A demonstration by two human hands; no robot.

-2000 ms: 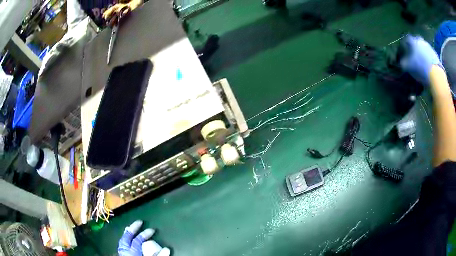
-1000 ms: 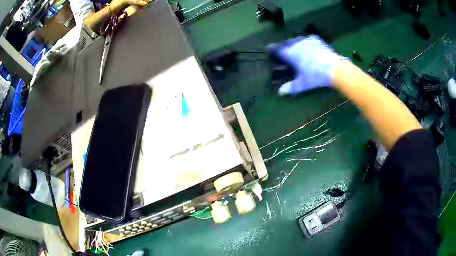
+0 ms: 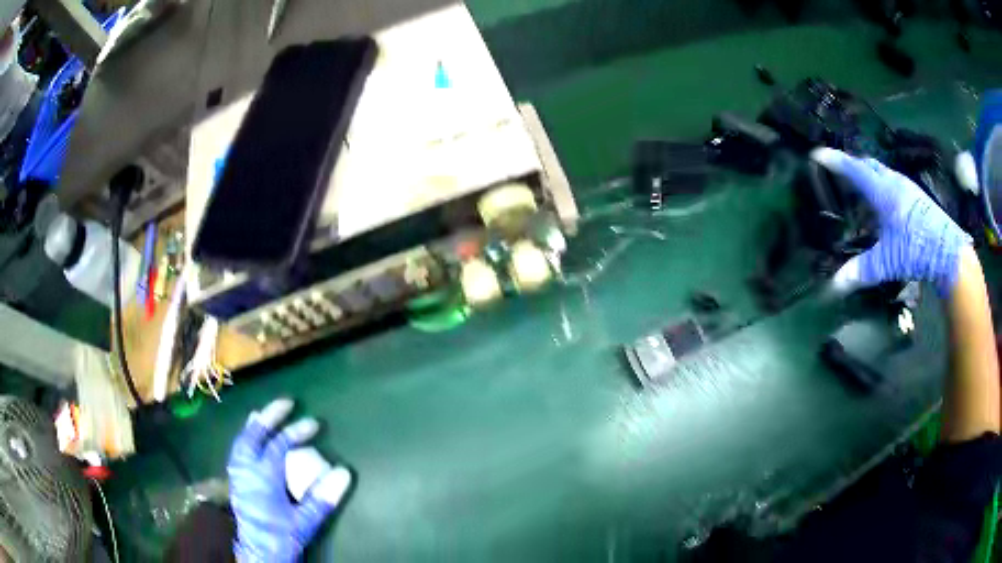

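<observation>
My left hand [image 3: 275,484], in a blue glove with pale fingertips, is curled around a small white rounded block, likely the test socket [image 3: 305,473], at the lower left. My right hand [image 3: 903,233], gloved alike, is at the right with thumb and fingers spread over a pile of black power adapters [image 3: 819,116] and cords; no firm grip shows. One black adapter [image 3: 672,170] lies left of the pile. A small grey device with a dark window [image 3: 665,352] lies on the mat, blurred, with a black cord running right.
The beige meter [image 3: 385,291] stands left of centre with cream terminals [image 3: 505,275] at its front right. A black smartphone [image 3: 288,154] lies on top. A white bottle [image 3: 93,253], small carton [image 3: 99,423] and grey fan [image 3: 39,484] are at left. A blue rounded object [image 3: 992,165] is cut off at right.
My right hand has moved from behind the meter rightward to the pile. Black adapters now lie further left beside it. My left hand is back in view. The whole view has shifted.
</observation>
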